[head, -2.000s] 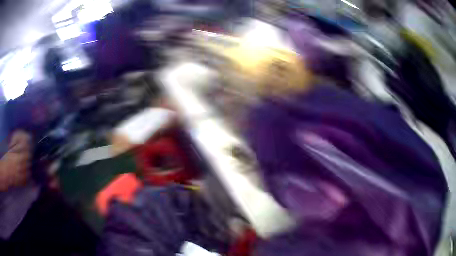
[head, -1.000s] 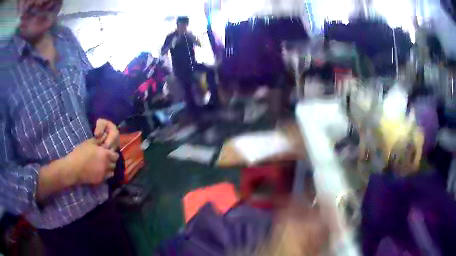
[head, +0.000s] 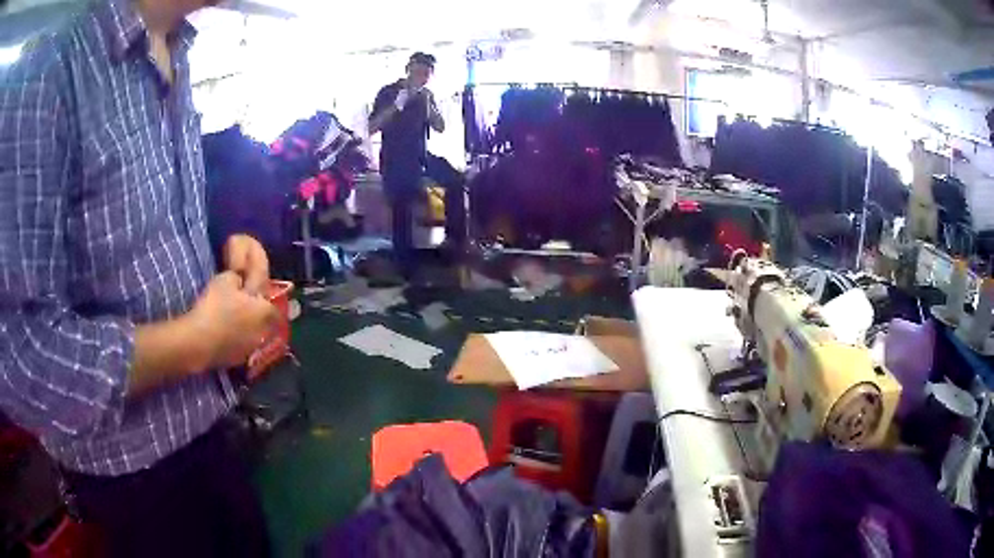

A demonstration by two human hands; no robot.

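Note:
Neither of my hands is in view. A dark purple cloth (head: 861,507) lies at the lower right, cut off by the bottom edge. A crumpled purple-grey bundle of work (head: 469,514) lies at the bottom centre, against a red stool (head: 428,449). A yellowish sewing machine (head: 812,371) stands on a white table (head: 689,376) beyond the purple cloth. Its needle area cannot be made out.
A person in a checked shirt (head: 120,251) stands close at the left, hands together. Another person (head: 409,147) stands farther back. A second red stool (head: 545,436) and a board with white paper (head: 550,358) are left of the table. Dark garments (head: 621,125) hang behind.
The view has swung from the purple cloth and table up towards the room, and is now sharper. A blurred skin-coloured shape at the bottom one second ago is gone. The near person's face has left the frame.

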